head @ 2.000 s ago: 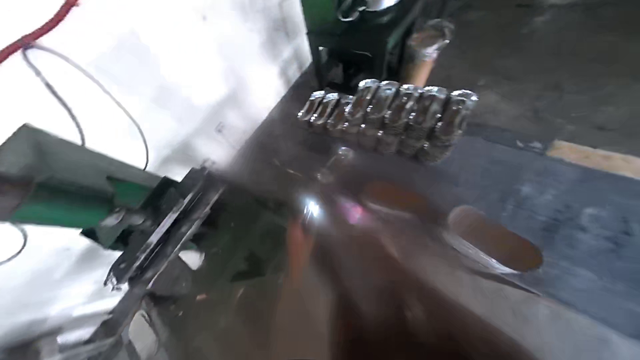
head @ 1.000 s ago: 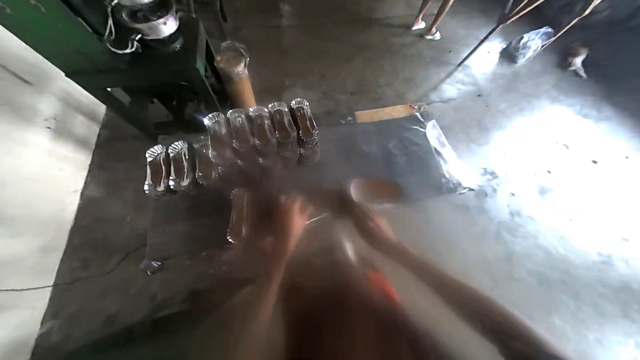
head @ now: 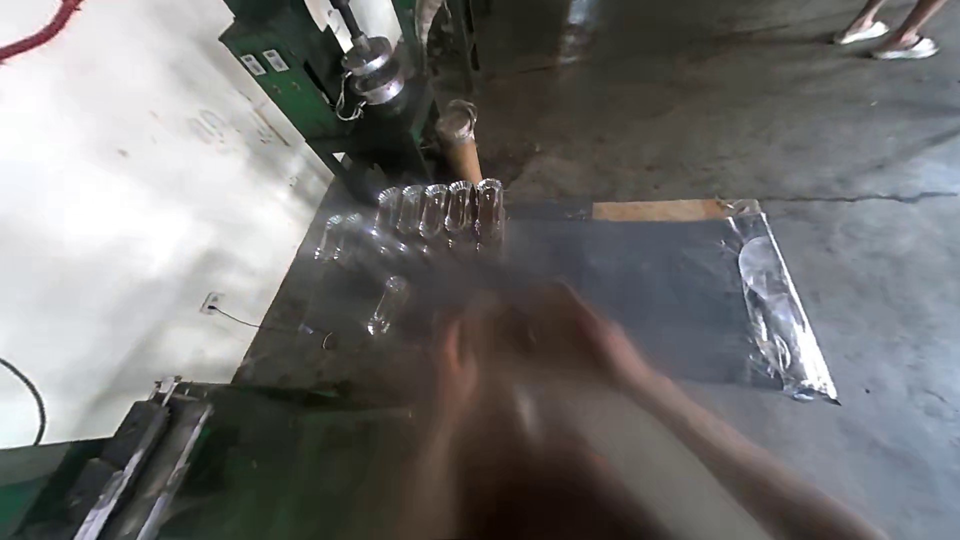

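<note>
Both hands are blurred near the centre, in front of a dark sheet (head: pixel 637 292) on the floor. My left hand (head: pixel 463 352) is at centre left, and my right hand (head: pixel 592 322) is a little to its right. A brownish blurred shape lies between them; whether either hand grips it cannot be told. Stacked clear, fluted oblong plastic trays (head: pixel 436 211) stand in a row beyond the hands. One single clear tray (head: pixel 388 306) lies apart, left of my left hand.
A green machine (head: pixel 292 90) stands by the white wall, with a cardboard tube (head: pixel 461 146) beside it. Another green machine part (head: pixel 142 465) is at lower left. Clear plastic film (head: pixel 784 322) edges the sheet at right. A person's feet in sandals (head: pixel 904 45) show at upper right.
The view has swung widely between frames. A brown oval piece seen on the sheet to the right one second ago no longer shows there. My hands are closer together than then.
</note>
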